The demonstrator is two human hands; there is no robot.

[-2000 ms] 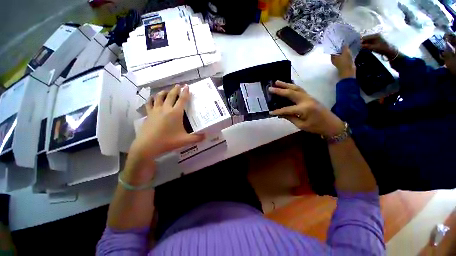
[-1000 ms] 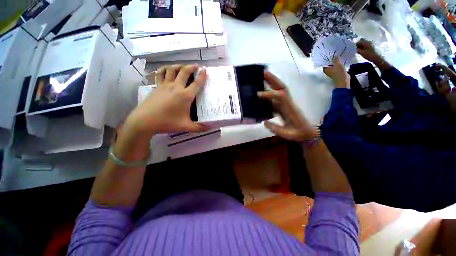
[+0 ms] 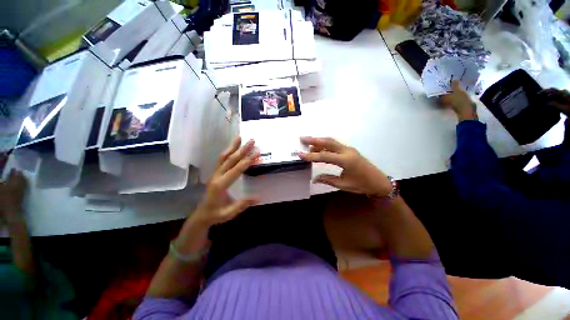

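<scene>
A white retail carton (image 3: 271, 134) with a dark picture panel lies on the bench in front of me. A dark edge shows at its near end, and a white flap hangs below it towards me. My left hand (image 3: 226, 181) has its fingertips at the carton's near left corner, thumb apart. My right hand (image 3: 350, 167) has its fingertips on the carton's near right edge. The two hands hold the carton between them. The black inner tray seen earlier is not clearly visible; whether it is the dark edge, I cannot tell.
Open cartons (image 3: 139, 115) lean at left. Flat cartons (image 3: 269, 47) are stacked behind. A dark phone-like bar (image 3: 412, 57) and a silvery heap (image 3: 447, 31) lie at back right. A neighbour in dark blue holds fanned white cards (image 3: 451, 74) and a black tray (image 3: 520, 106). Another person's hand (image 3: 12, 197) shows at far left.
The black tray in my right hand has gone from sight. The carton now lies with its picture panel up and its end towards me. At right, the neighbour's black tray is raised.
</scene>
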